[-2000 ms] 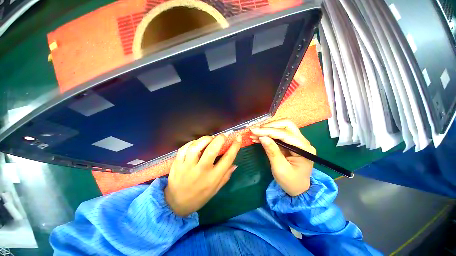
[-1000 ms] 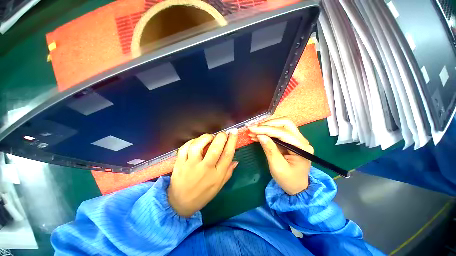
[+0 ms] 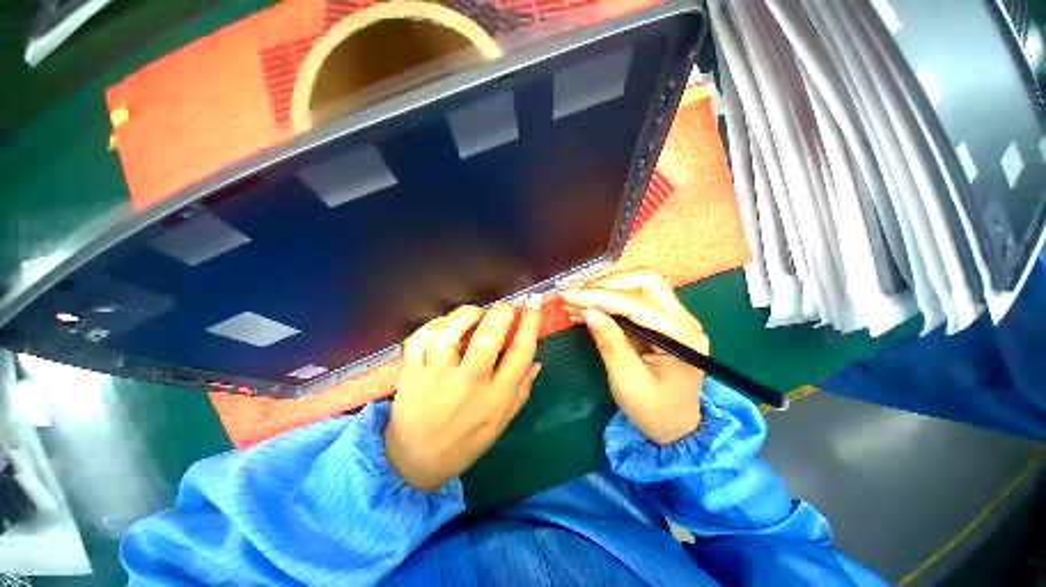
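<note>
A dark tablet back housing (image 3: 390,247) with pale squares inside leans tilted against a tan cardboard tube (image 3: 307,80). My left hand (image 3: 459,390) lies at the housing's near edge, its fingertips touching the rim. My right hand (image 3: 648,355) holds a thin black pen-like tool (image 3: 723,373) between thumb and fingers, its fingertips at the same near edge, just right of my left hand. The tool's front tip is hidden by the fingers. Whether a small piece is at the fingertips is too small to tell.
An orange-red mat (image 3: 688,195) with red die-cut grids lies under the tube and housing on the green bench (image 3: 63,189). At the right stands a pile of white sheets (image 3: 826,172) with a dark housing (image 3: 981,115). Blue cloth shows below the pile. White material lies far left.
The housing's right end has shifted slightly left, and my right hand with the tool has moved slightly left with it. My left fingertips have moved up against the rim.
</note>
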